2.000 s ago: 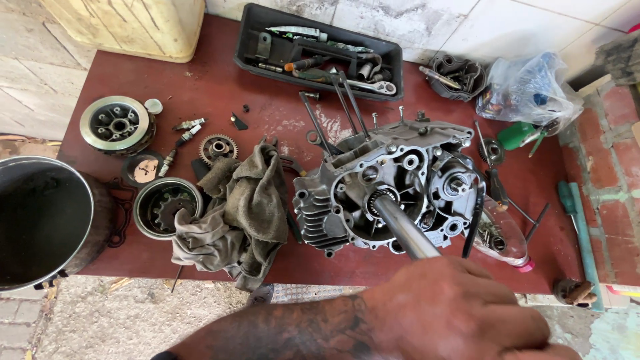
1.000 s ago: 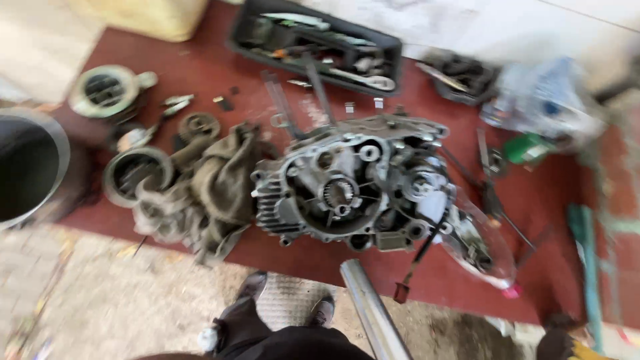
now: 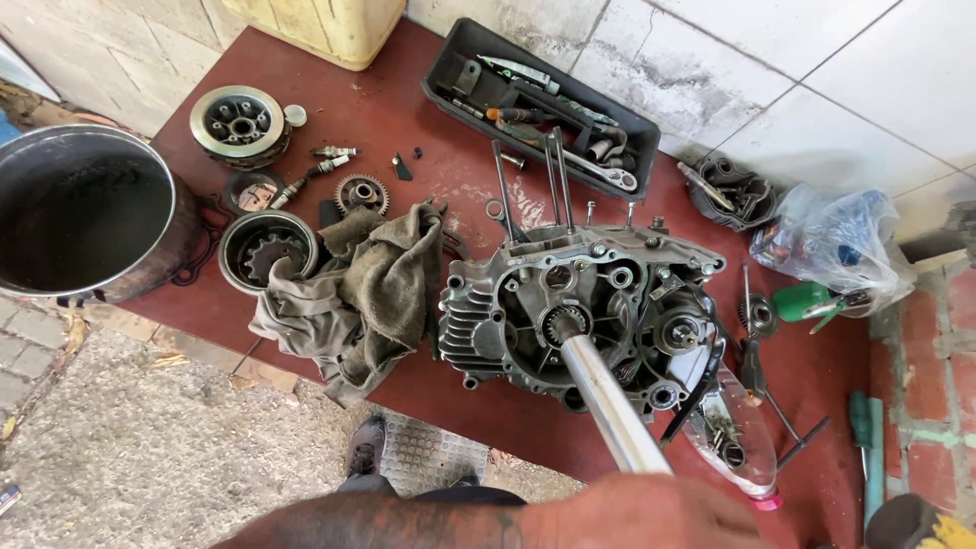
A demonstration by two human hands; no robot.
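Note:
My left hand reaches in from the lower left, somewhat blurred, and is closed round the lower part of a metal tube. The tube slants up to the toothed shaft end in the middle of an open engine crankcase. Cooling fins line the case's left side, and several studs rise from its top. My right hand is out of view. A dark blunt object with a yellow part shows at the lower right corner; what it is I cannot tell.
A grey rag, a clutch basket and a gear lie left of the crankcase, near a large metal pot. Behind is a black tool tray. A cut plastic bottle with small parts lies at right.
One second ago the tube's end was away from the crankcase, below it; now it is at the shaft end, as two seconds ago. My left hand has come back into view.

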